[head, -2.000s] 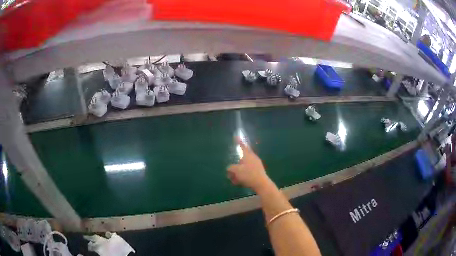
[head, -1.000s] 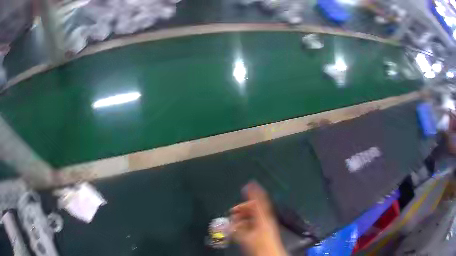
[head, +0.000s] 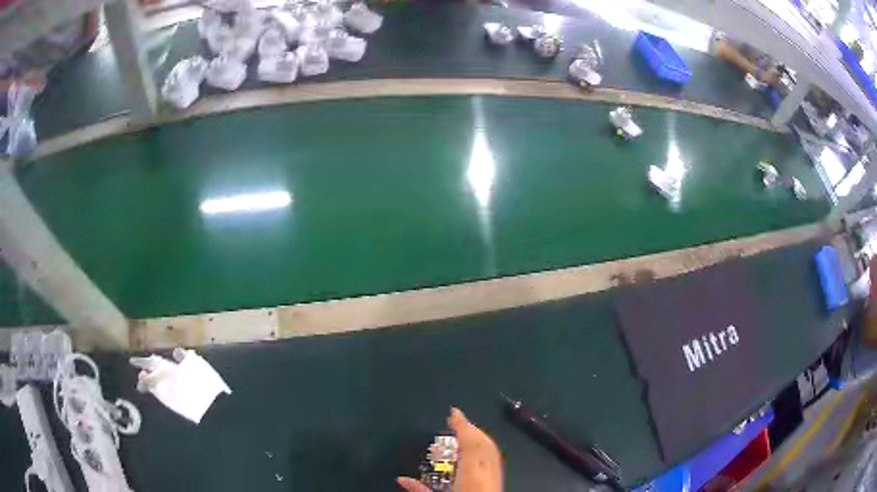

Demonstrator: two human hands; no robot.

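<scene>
My right hand (head: 473,455) is at the bottom edge, partly cut off. It holds a small adapter inner assembly (head: 441,464), white with yellow and metallic parts, its open side facing up. The fingers are on its right side, and one more fingertip shows at its lower left. My left hand is not clearly in view. A black slim screwdriver-like tool (head: 558,438) lies on the dark green bench to the right of the hand, its thin tip pointing up and left.
Green belt (head: 375,207) beyond the bench carries several small white parts at right. Black "Mitra" mat (head: 697,384) lies right, with a blue tray (head: 831,278) past it. Crumpled white piece (head: 190,384) and power strips (head: 85,432) are left. White units (head: 279,62) are piled on the far side.
My right hand has come down from pointing over the belt to the bottom edge and has taken hold of the assembly. The view has tilted down, then slightly back up.
</scene>
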